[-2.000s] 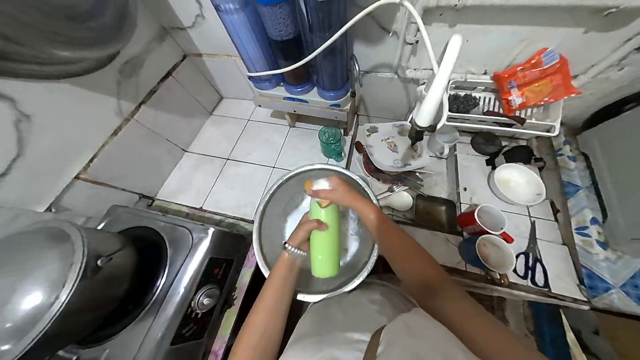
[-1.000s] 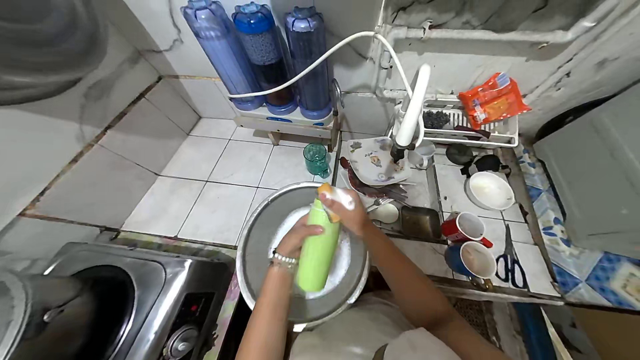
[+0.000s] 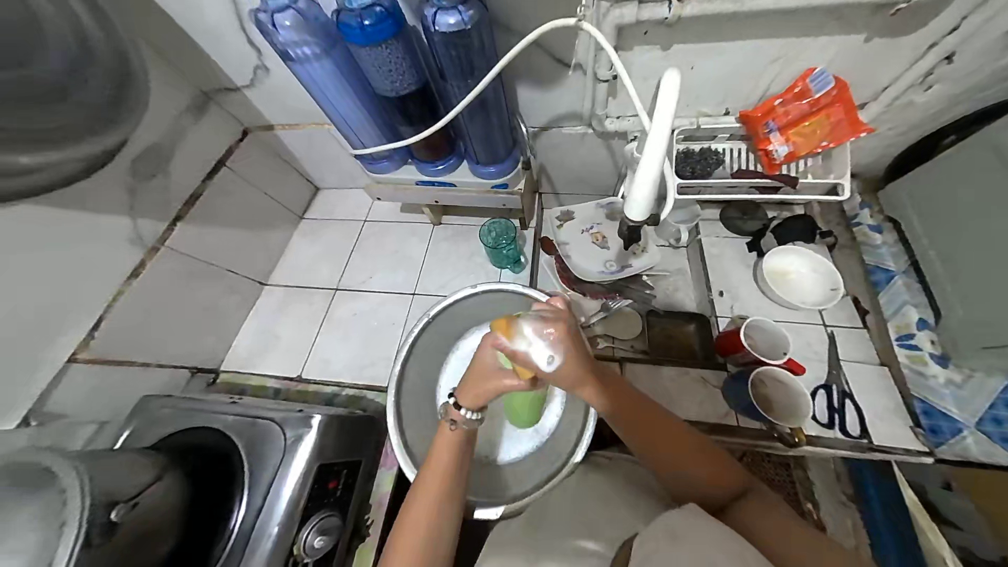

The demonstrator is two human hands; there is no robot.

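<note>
My left hand [image 3: 487,376], with a beaded bracelet at the wrist, grips the upper part of a green cylindrical bottle or tumbler [image 3: 525,408]. The green body points down over a large round metal basin [image 3: 411,442] that holds white suds [image 3: 512,445]. Foam covers part of my right hand [image 3: 563,346], whose fingers are closed on an orange-yellow sponge [image 3: 513,329] against the bottle's top end. Between them the two hands hide the top of the bottle. The hands are close together above the basin.
A teal glass mug [image 3: 502,242] stands behind the basin. Right of it are a floral plate [image 3: 602,240] under a white faucet [image 3: 654,150], utensils, a red mug [image 3: 764,340], a blue mug [image 3: 776,395], a white bowl [image 3: 801,277] and scissors [image 3: 836,398]. A stove [image 3: 299,449] is at left.
The green bottle was shown nearly lengthwise across the basin; now its body is foreshortened, mostly behind my hands. More foam shows on my right hand.
</note>
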